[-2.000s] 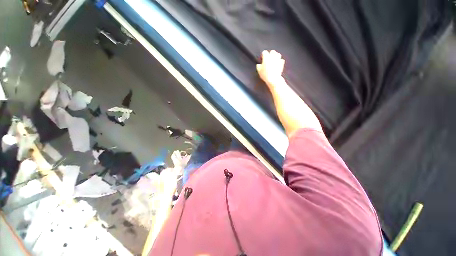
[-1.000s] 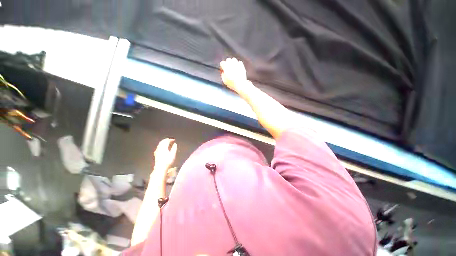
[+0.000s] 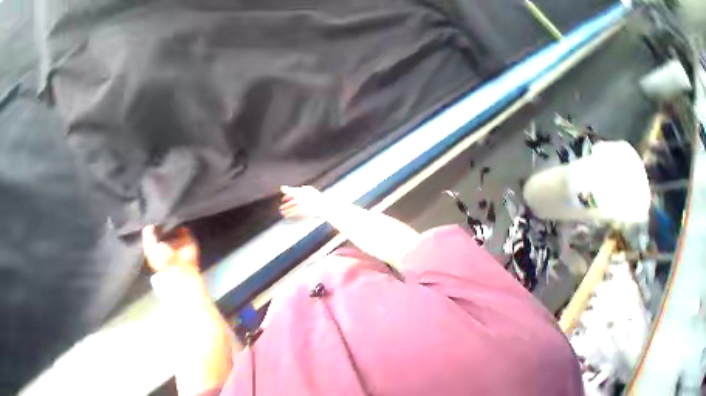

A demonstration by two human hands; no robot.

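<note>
Black fabric [image 3: 255,100] covers the table, with loose folds and a bunched part at the left. My left hand [image 3: 172,249] is shut on the near edge of the fabric, at the lower left of the view. My right hand [image 3: 302,203] holds the same edge farther right, beside the pale table edge [image 3: 402,164]; its fingertips are small and blurred. The fabric edge runs between my two hands, with a dark gap under it. A yellow stick [image 3: 544,19] lies on dark cloth at the top right.
A large white tub [image 3: 596,186] is on the floor at the right. Black and white fabric offcuts [image 3: 530,247] lie beside it. A wooden strip [image 3: 588,286] is below the tub. A small blue patch [image 3: 248,315] is on the table's side, near my body.
The view has swung round along the table. My left hand has come up from beside my body and taken hold of the fabric edge. Part of the edge is now lifted and bunched.
</note>
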